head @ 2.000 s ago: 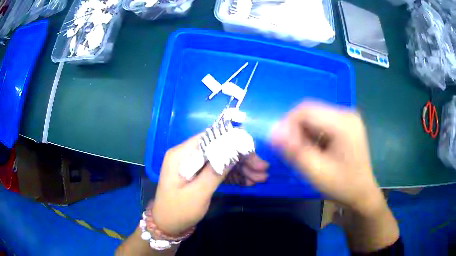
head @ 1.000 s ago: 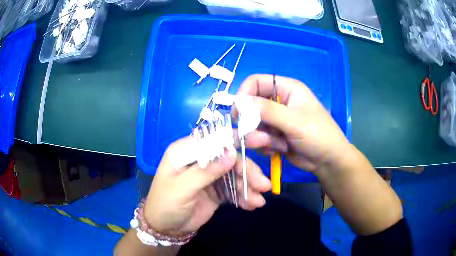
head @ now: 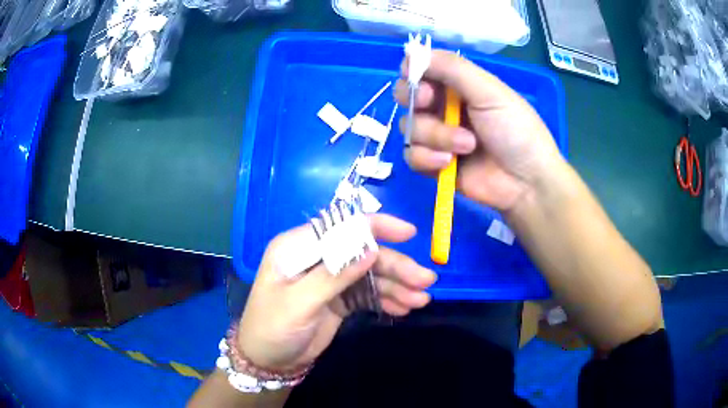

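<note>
My left hand (head: 319, 295) holds a fanned bundle of thin rods with white flag labels (head: 347, 241) at the tray's near left. My right hand (head: 495, 131) is raised over the tray's right half. It holds a few labelled rods (head: 412, 100) upright between thumb and fingers, and an orange-handled tool (head: 445, 209) against the palm with its handle pointing down. Several labelled rods (head: 369, 126) lie loose in the blue tray (head: 275, 103), left of centre. A loose white label (head: 500, 232) lies in the tray below my right wrist.
A clear box of rods (head: 479, 24) stands behind the tray, with a scale (head: 581, 40) to its right. A clear tub (head: 132, 48) and a second blue tray (head: 28, 127) are at left. Orange scissors (head: 687, 166) and clear bags (head: 690, 60) are at right.
My right hand has moved up and away from my left hand, carrying a few labelled rods and the orange tool. The loose label at the tray's right now shows. My left hand keeps its bundle.
</note>
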